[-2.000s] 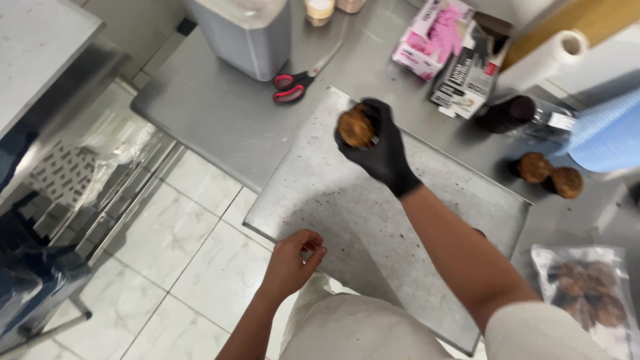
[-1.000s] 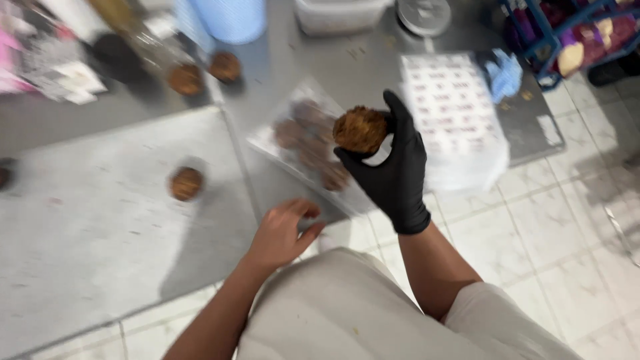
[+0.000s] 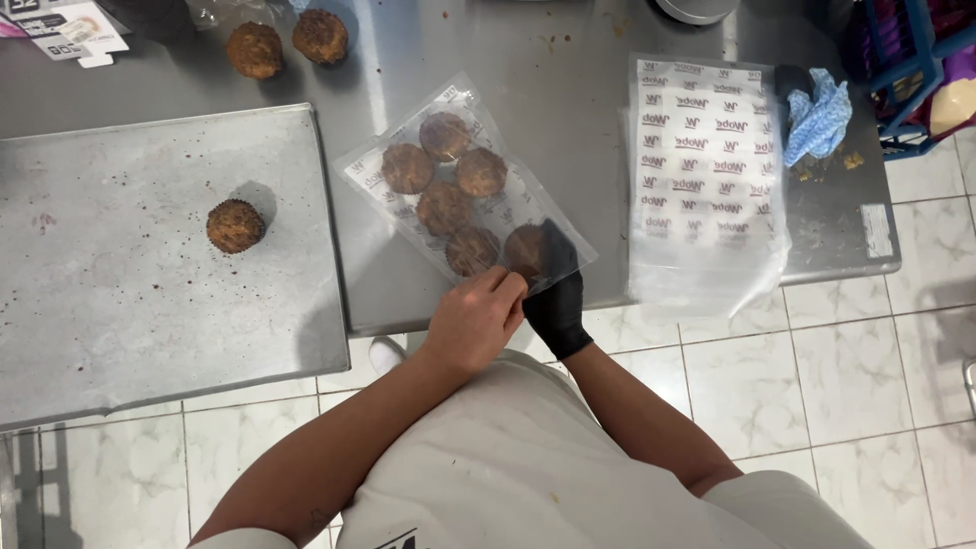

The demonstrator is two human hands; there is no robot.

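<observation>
A clear plastic bag (image 3: 512, 174) with a printed sheet lies on the steel table and holds several brown muffins (image 3: 444, 208). My left hand (image 3: 476, 316), bare, pinches the bag's mouth at the near edge. My right hand (image 3: 559, 297), in a black glove, reaches inside the bag's mouth with its fingers around a muffin (image 3: 526, 249); the fingertips show through the plastic. Another muffin (image 3: 235, 226) in a dark paper cup sits on the metal baking tray (image 3: 152, 305) at the left.
Two muffins (image 3: 255, 50) stand on the steel table (image 3: 579, 114) behind the tray. A stack of printed clear bags (image 3: 701, 175) lies to the right and overhangs the front edge. Beyond are a crumpled blue cloth (image 3: 818, 118) and a blue plastic crate (image 3: 907, 76). A printed box (image 3: 72, 30) is at the upper left.
My gloved right hand, which held a muffin in the air, is now inside the bag with a muffin. My left hand has come to the bag's mouth. The view has swung right from the tray.
</observation>
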